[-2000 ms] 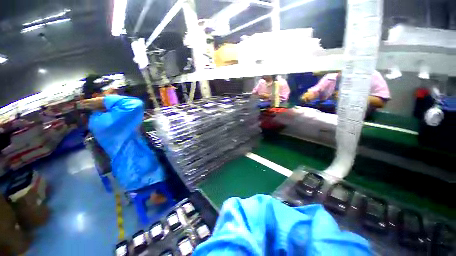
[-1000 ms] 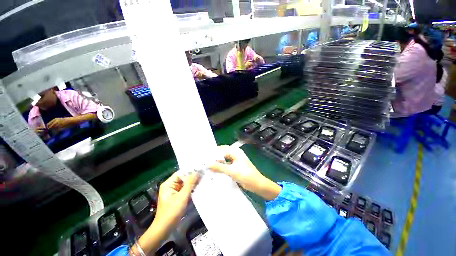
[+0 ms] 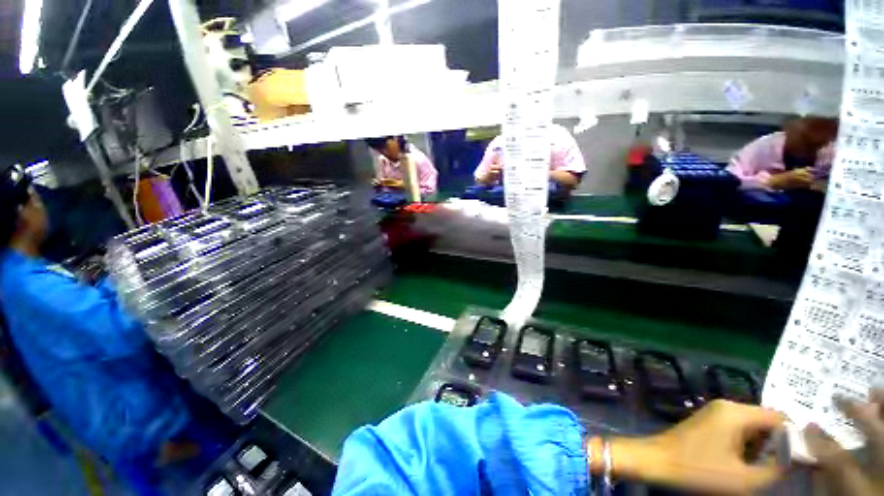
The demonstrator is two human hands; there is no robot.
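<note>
A wide white label strip with rows of printed labels (image 3: 834, 281) hangs at the right. My left hand (image 3: 712, 450), with a bangle and blue sleeve, reaches right across the tray, its fingers closed at the strip's lower left edge. My right hand (image 3: 853, 446) is at the lower right, blurred and cut off by the picture's edge. Its fingers lie over the strip's lower part; its grip is unclear. Black devices (image 3: 594, 366) sit in a clear blister tray (image 3: 441, 363) below, partly hidden by my left sleeve.
A second label strip (image 3: 526, 184) hangs in the middle, its end on the tray. Stacked blister trays (image 3: 257, 291) stand left on the green bench (image 3: 334, 373). More devices (image 3: 254, 458) lie lower left. A person in blue is at the left; people in pink sit opposite, below a white shelf (image 3: 678, 92).
The view has turned left since one second ago. The strip and both hands now show at the right edge instead of the middle. My left hand stays at the strip.
</note>
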